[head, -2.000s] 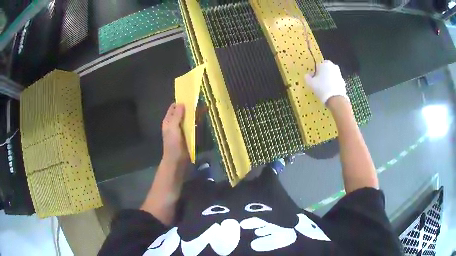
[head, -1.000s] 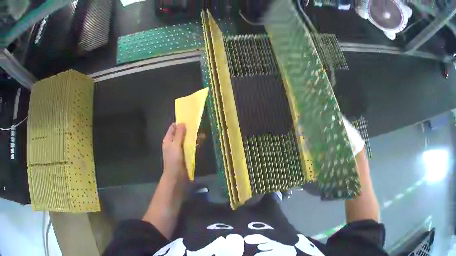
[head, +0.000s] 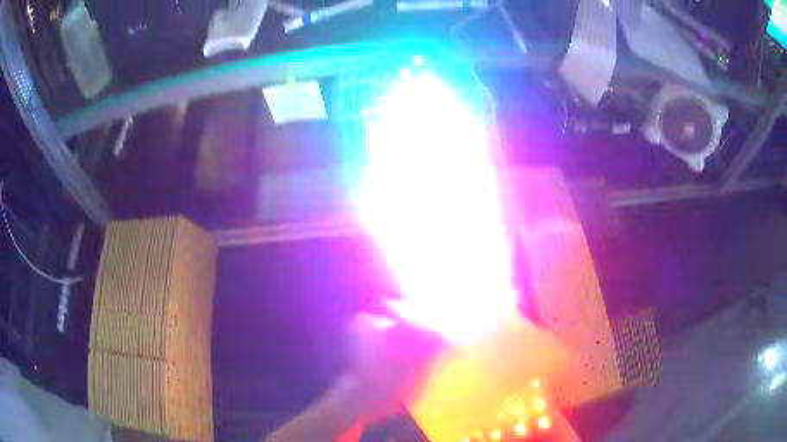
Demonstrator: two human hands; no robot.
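A lit LED board (head: 436, 198) glows white, blue and pink in the middle, and its glare hides its face. The yellow sheet (head: 492, 375) lies over its lower end and looks orange, with bright light dots along its lower part. My left hand (head: 380, 345) is blurred at the left edge of the sheet and seems to hold it; the fingers are washed out. My right hand cannot be made out. A yellow board (head: 565, 285) lies right of the glare.
A stack of yellow boards (head: 151, 328) stands at the left. Green-edged board ends (head: 637, 350) show at the right. A metal rail (head: 285, 233) crosses behind. A round fan-like unit (head: 688, 125), a white glove (head: 235, 26) and a pale card (head: 295, 102) are at the back.
The green-faced board that was tilted up at the right is now a glaring lit board in the middle. My left hand and the sheet have moved right, over it. The view has tilted up.
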